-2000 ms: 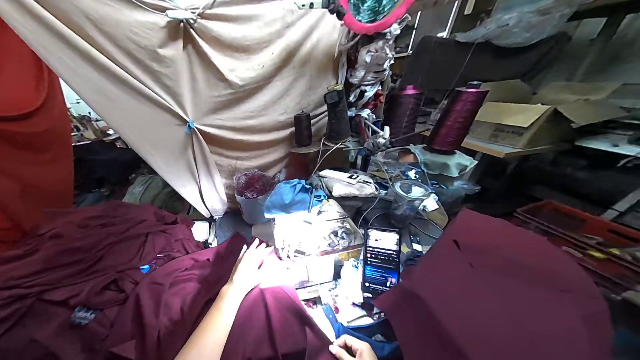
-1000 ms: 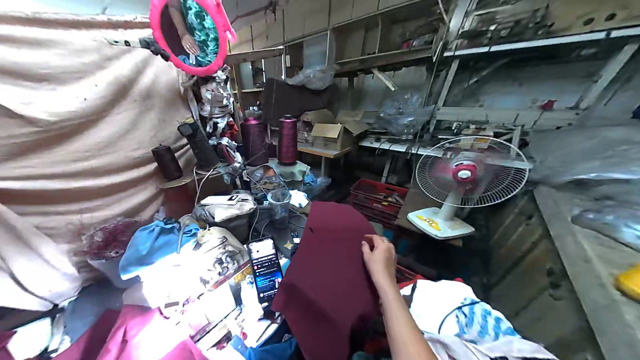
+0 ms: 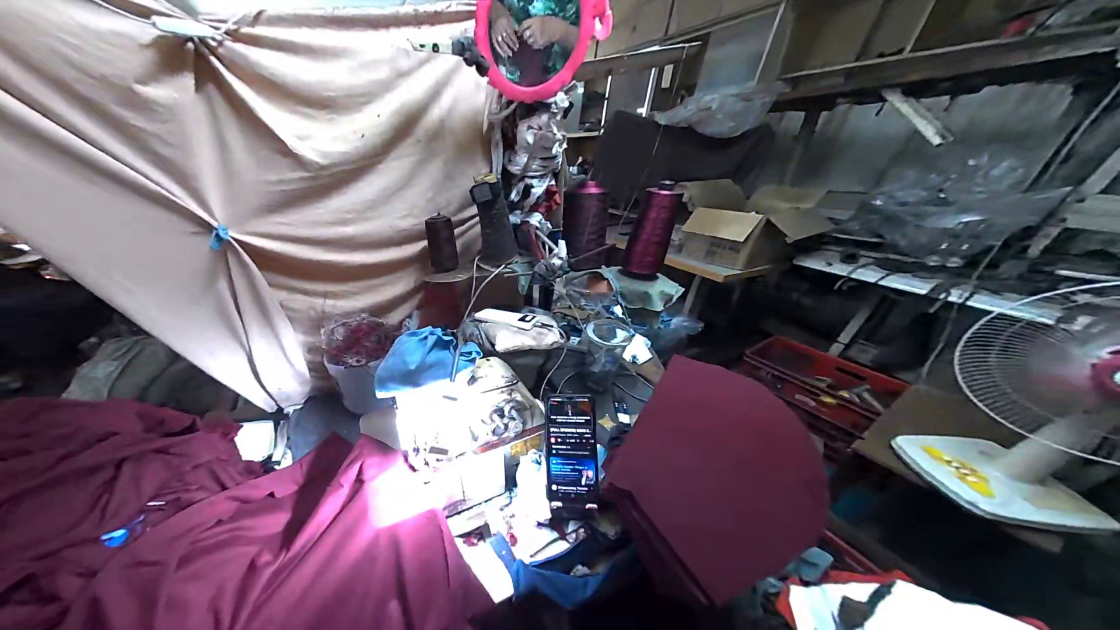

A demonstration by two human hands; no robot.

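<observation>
Neither of my hands shows directly in the head view; two hands appear in the pink-framed round mirror (image 3: 583, 74) at the top, and whose they are I cannot tell. Maroon fabric (image 3: 289, 542) spreads in folds over the lower left, its edge under a strong light beside a white machine-like body (image 3: 455, 429) that glare partly hides. To the right, a stack of cut maroon fabric pieces (image 3: 722, 472) with a curved edge lies on its own. Between them a lit smartphone (image 3: 572, 451) stands upright in a holder.
Maroon thread cones (image 3: 652, 232) and a dark spool (image 3: 442, 243) stand behind. A bucket of thread scraps (image 3: 357, 372) sits by the beige curtain (image 3: 350, 157). Red crates (image 3: 822, 376), an open cardboard box (image 3: 726, 236) and a fan (image 3: 1050, 394) are at right.
A hand that was on the stacked maroon pieces one second ago is gone from view. The two hands seen two seconds ago at the lit fabric are out of sight. The view has swung back left.
</observation>
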